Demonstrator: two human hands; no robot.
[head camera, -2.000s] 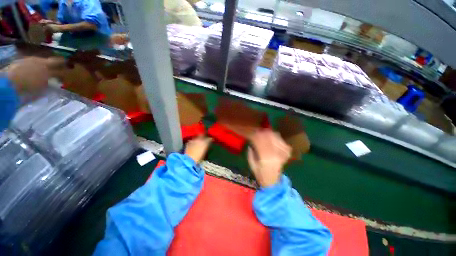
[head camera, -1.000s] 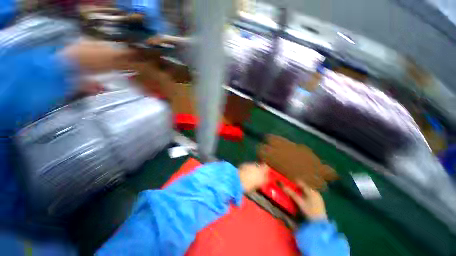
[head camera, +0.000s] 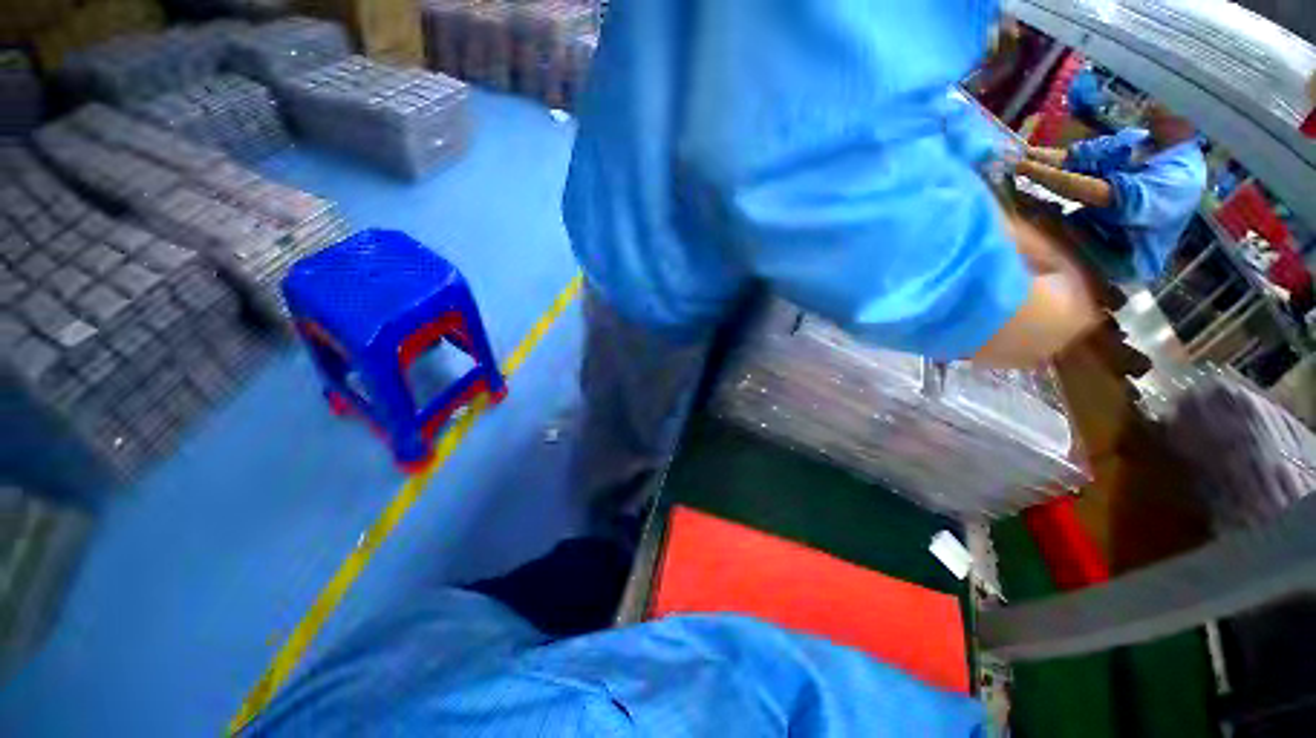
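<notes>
Neither of my hands is in view; only my blue sleeve (head camera: 693, 678) crosses the bottom of the picture. It covers part of the flat red mat (head camera: 808, 584) on the dark green table. A red box (head camera: 1065, 544) with brown board standing up beside it lies on the green conveyor at the right. Clear plastic trays (head camera: 895, 411) stand stacked on the table beyond the mat. A white paper slip (head camera: 951, 554) lies near the table's edge.
A neighbouring worker in a blue smock (head camera: 779, 173) stands close, arm over the trays. A grey post (head camera: 1140, 603) crosses the lower right. A blue stool (head camera: 383, 310) and stacked trays (head camera: 130, 303) stand on the blue floor at left. Another worker (head camera: 1147, 188) is at upper right.
The view has swung left toward the floor and neighbour. Both my hands, seen earlier at a red box on the belt, are now out of the picture.
</notes>
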